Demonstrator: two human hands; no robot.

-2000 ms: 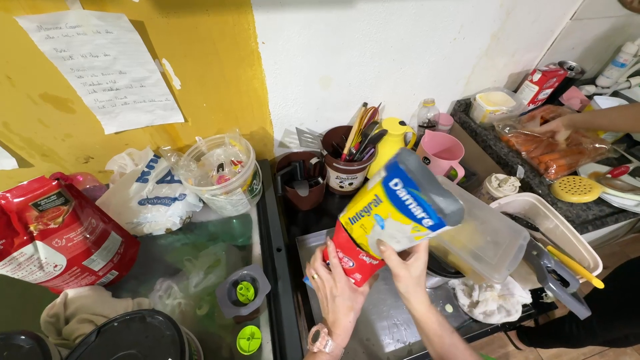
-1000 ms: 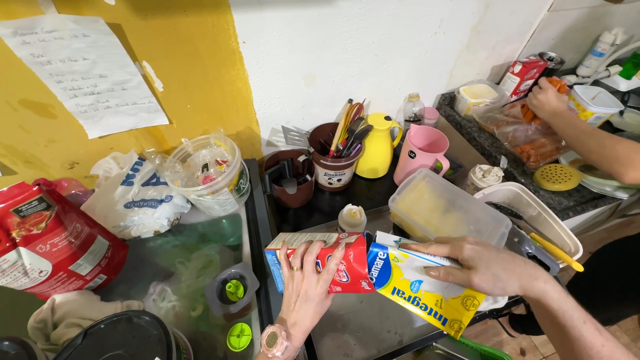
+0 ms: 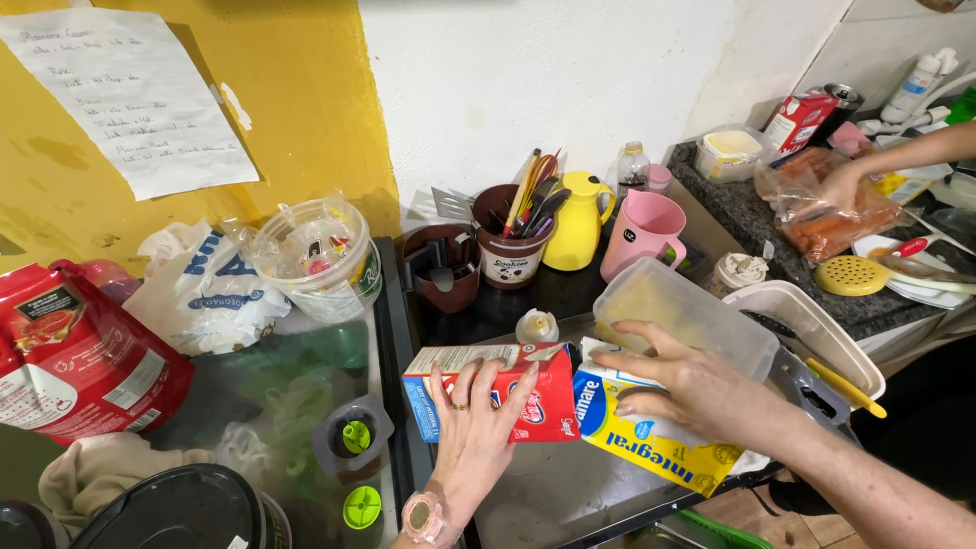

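Note:
My left hand [image 3: 473, 423], with a ring and a wristwatch, is closed over a red and blue milk carton [image 3: 545, 404] lying on its side above a metal tray [image 3: 526, 496]. Against that carton's right end sits a yellow and blue milk carton [image 3: 648, 438], tilted down to the right, gripped from above by my right hand [image 3: 679, 381]. The cartons' facing ends meet or nearly meet; whether they are joined cannot be told. Just behind them are a small white bottle top [image 3: 537, 326] and a translucent plastic container [image 3: 686, 305].
Behind stand a brown utensil bucket [image 3: 512, 255], a yellow thermal jug [image 3: 573, 229] and a pink pitcher [image 3: 644, 232]. To the left are a red pouch [image 3: 84, 358] and a plastic tub [image 3: 320, 267]. At right, another person's hand [image 3: 835, 191] touches a bag of carrots [image 3: 839, 217].
Two seconds ago the cartons were held up together, the yellow one upright over the red; now both lie lower, end to end. The other person's hand has moved back down onto the carrot bag since one second ago.

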